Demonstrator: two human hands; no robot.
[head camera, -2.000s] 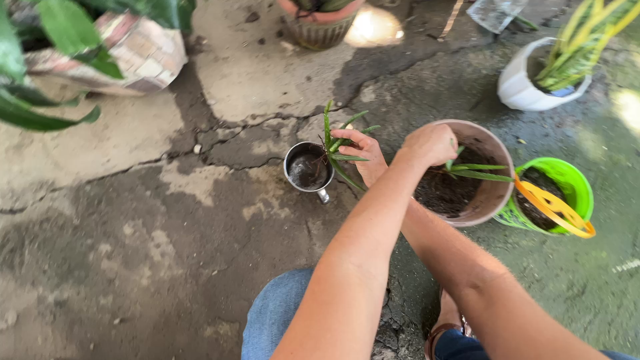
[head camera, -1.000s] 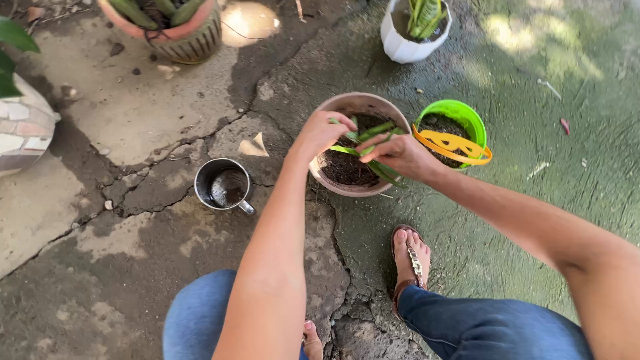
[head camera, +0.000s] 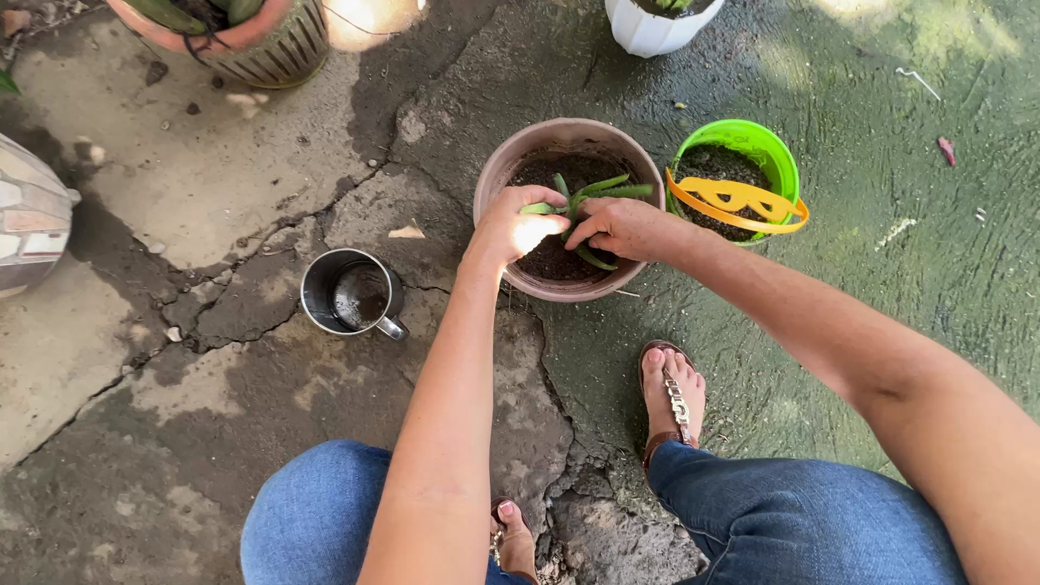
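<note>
A small aloe plant (head camera: 601, 188) with narrow green leaves stands in the dark soil of a round brown plastic pot (head camera: 569, 291). My left hand (head camera: 520, 227) pinches one of its leaves between thumb and fingers on the left side. From the right, my right hand (head camera: 621, 227) reaches to the base of the plant, its fingertips low at the stem and soil; whether they grip the stem is partly hidden. A metal mug (head camera: 349, 292) with dark wet contents sits on the ground left of the pot.
Right of the pot stands a green bucket (head camera: 776, 158) of soil with an orange handle (head camera: 731, 203). A white pot (head camera: 654, 31), a terracotta-coloured pot (head camera: 276, 45) and a mosaic-patterned pot (head camera: 32, 219) stand around. The concrete ground (head camera: 227, 382) is cracked; my sandalled feet are below.
Two seconds ago my hands were crossed, one holding an aloe plant near the mug, the other in the brown pot. Now they are uncrossed, both at the plant in the pot. The view has shifted.
</note>
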